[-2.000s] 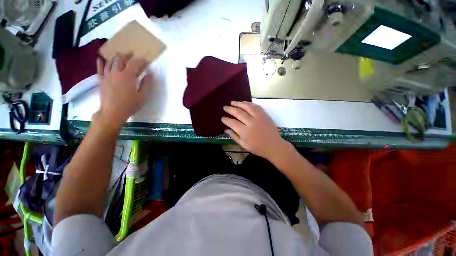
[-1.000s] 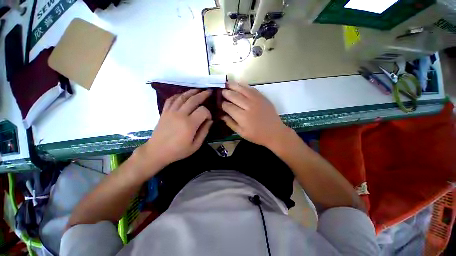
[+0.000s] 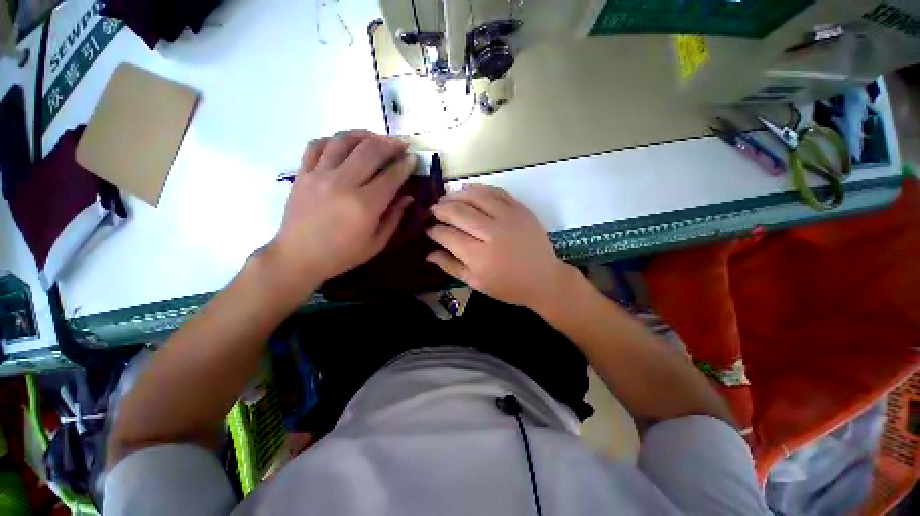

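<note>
A maroon pocket piece (image 3: 388, 264) lies at the front edge of the white table, just in front of the sewing machine's needle area (image 3: 444, 86). Its white strip (image 3: 429, 163) shows at the far edge, mostly covered by fingers. My left hand (image 3: 343, 202) presses on the left part of the piece, fingers bent at its far edge. My right hand (image 3: 492, 242) rests on the right part, fingertips near a small dark fold. The hands hide much of the piece. The tan template (image 3: 137, 131) lies flat on the table at left, away from both hands.
Maroon pieces with a white band (image 3: 61, 207) lie at the left table edge. A dark maroon heap (image 3: 161, 18) is at the far left. Green-handled scissors (image 3: 815, 166) and thin pens (image 3: 749, 148) lie at right. Red-orange cloth (image 3: 807, 323) hangs below right.
The template was released at left. Both hands came onto the maroon piece, whose white strip now lies along the far side. Lately my left hand moved up to that edge. The view has shifted.
</note>
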